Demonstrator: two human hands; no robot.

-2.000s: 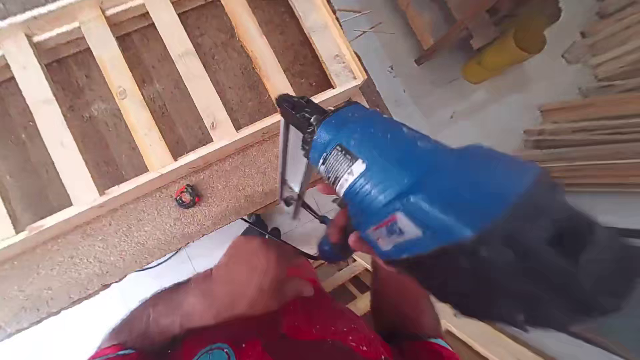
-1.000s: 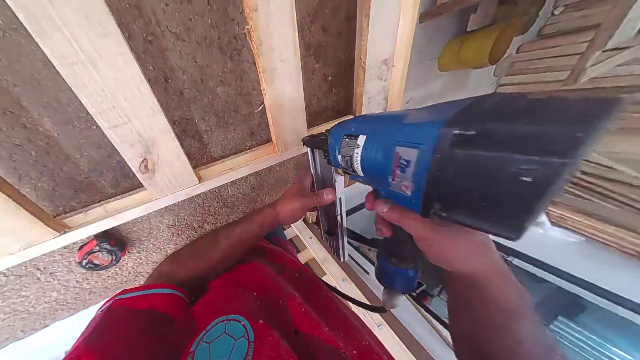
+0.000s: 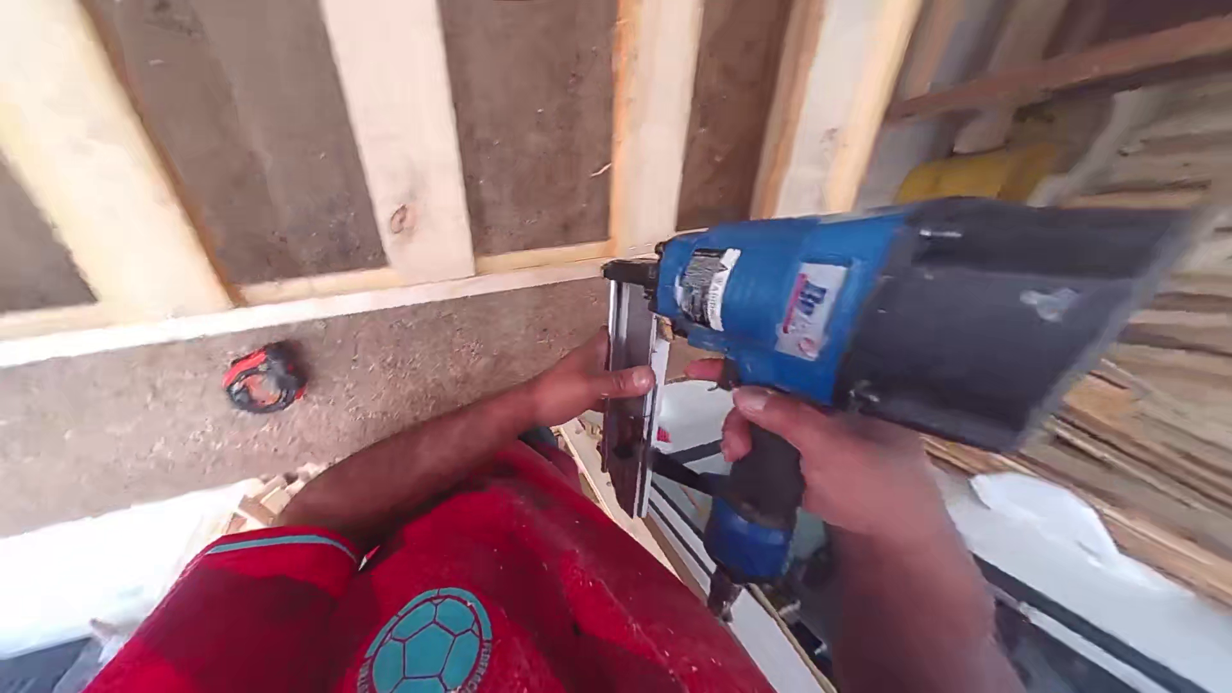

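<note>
A blue and black pneumatic nail gun (image 3: 770,298) lies on its side in the air, its nose at the long edge board of a wooden slatted frame (image 3: 539,269). My right hand (image 3: 837,452) is closed round the black grip, with a finger at the trigger. My left hand (image 3: 592,380) holds the metal nail magazine (image 3: 630,385) below the nose, its thumb across the front. Whether the nose touches the wood cannot be told. A red and black tape measure or similar round item (image 3: 265,377) rests on the brown board (image 3: 404,375) to the left.
Pale wooden slats (image 3: 404,135) run away from me over a dark brown panel. At the right are stacked wood strips (image 3: 1155,385) and a yellow cylindrical object (image 3: 977,175). More timber and a dark hose-like line lie below the nail gun.
Two seconds ago my left hand was off the magazine, near my shirt; one second ago it was at the magazine, as now. The nail gun stays in my right hand. The view has shifted closer.
</note>
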